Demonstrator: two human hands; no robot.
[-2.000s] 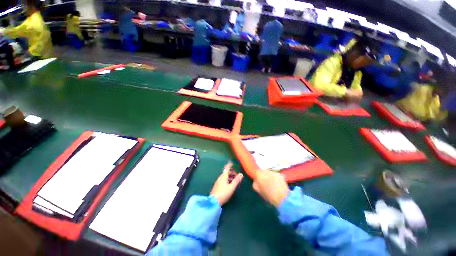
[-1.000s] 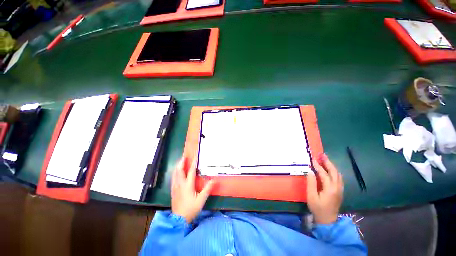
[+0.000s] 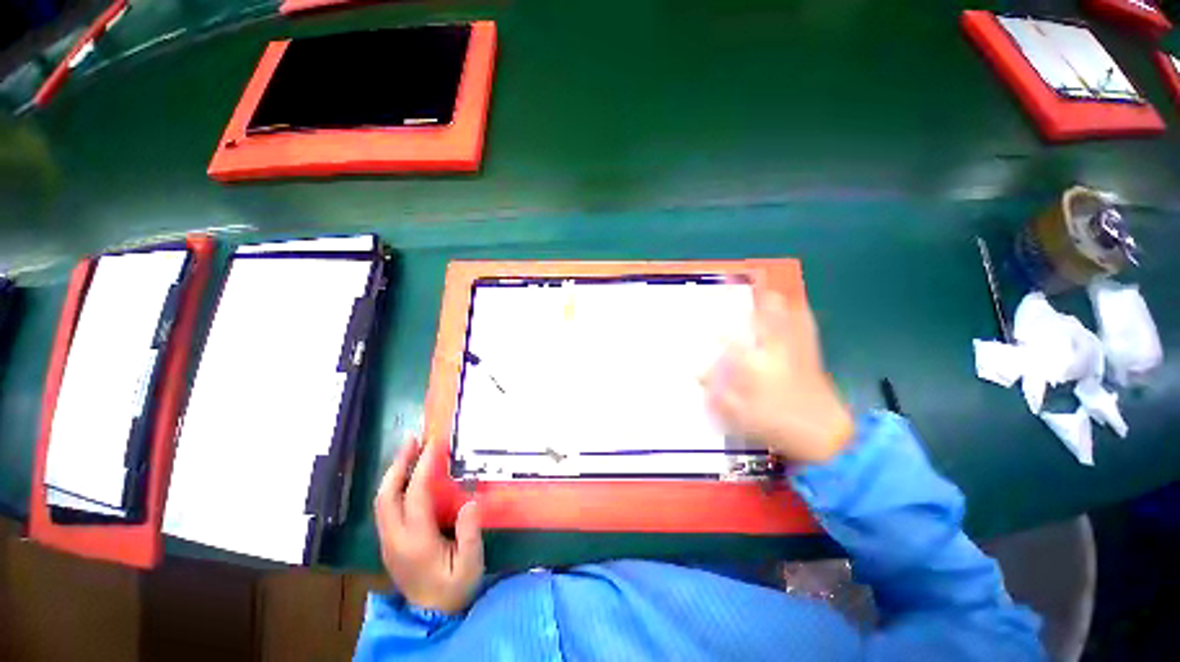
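Observation:
An orange-red foam tray [image 3: 621, 507] lies in front of me, with a white-faced screen unit [image 3: 595, 369] in a thin dark frame on it. A dark strip runs along the unit's near edge, and a small yellow spot shows near its far edge. My left hand [image 3: 434, 530] holds the tray's near left corner, thumb and fingers on either side of it. My right hand [image 3: 776, 388] is over the unit's right part and covers some of its right edge. It is blurred, and I cannot tell whether its fingers hold anything.
At left are a stack of white panels [image 3: 272, 401] and a tray with white panels [image 3: 117, 375]. A black panel [image 3: 362, 78] lies in a tray behind. At right are a tape roll [image 3: 1077, 239], crumpled white pieces [image 3: 1061, 343], a thin stick [image 3: 993, 287] and a dark pointed stick [image 3: 893, 395], partly hidden by my sleeve.
The tray was turned and drawn squarely in front of me. Since then, my right hand has left its right edge and moved over the white face. My left hand has stayed at the near left corner.

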